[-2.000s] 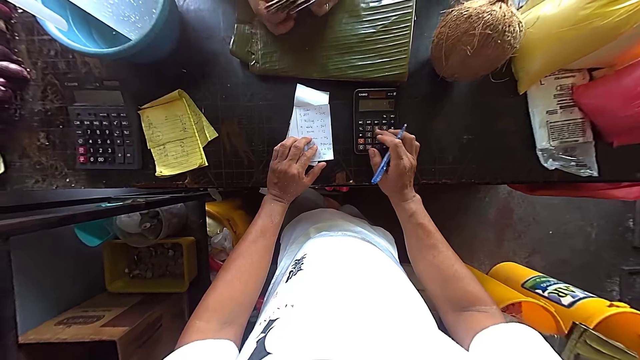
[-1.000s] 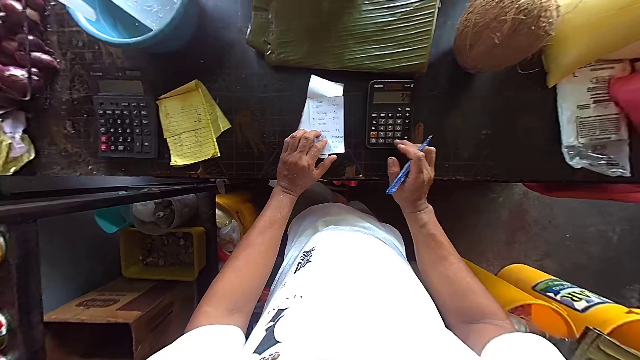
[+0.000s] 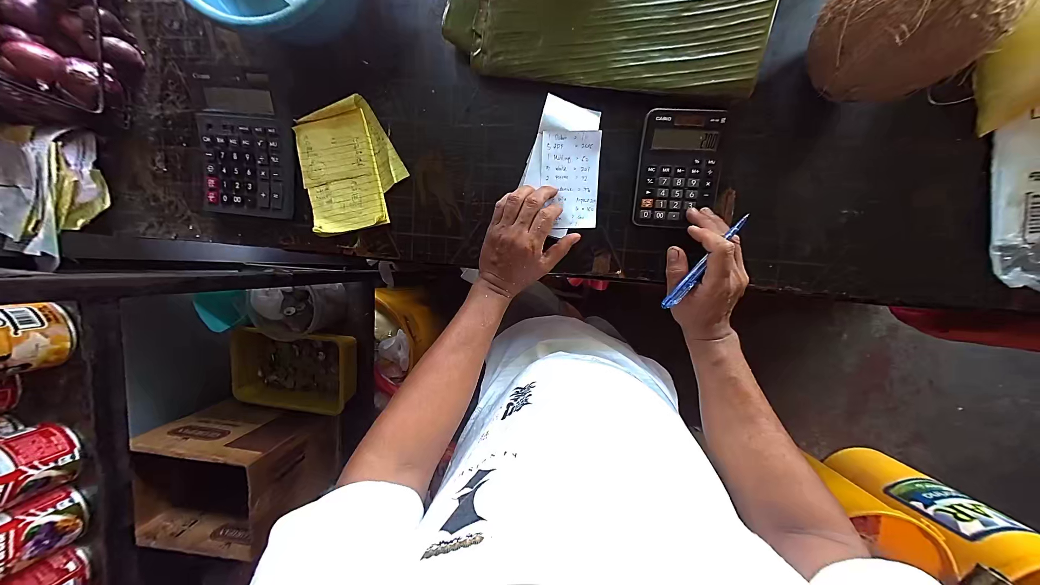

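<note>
My left hand point(image 3: 522, 238) rests flat with its fingers over the lower left of a handwritten white paper slip point(image 3: 578, 166), on the dark tabletop. My right hand point(image 3: 709, 272) holds a blue pen point(image 3: 704, 262) slanting across the fingers. Its index fingertip is at the lower right keys of a small black Casio calculator point(image 3: 678, 168); whether it presses a key cannot be told. To the left lie folded yellow lined papers point(image 3: 345, 166) with writing and a larger black calculator point(image 3: 245, 166).
Folded banana leaves point(image 3: 626, 41), a coconut point(image 3: 902, 49) and a blue tub point(image 3: 256, 11) line the far side. Red onions point(image 3: 49, 57) are at the upper left. Below the table edge are a cardboard box point(image 3: 236, 471), a yellow bin point(image 3: 294, 370), cans point(image 3: 41, 463) and yellow containers point(image 3: 934, 504).
My right hand has moved from over the small calculator's keys to its lower edge, still with the pen. The other person's hands near the leaves have gone out of view. The view has shifted.
</note>
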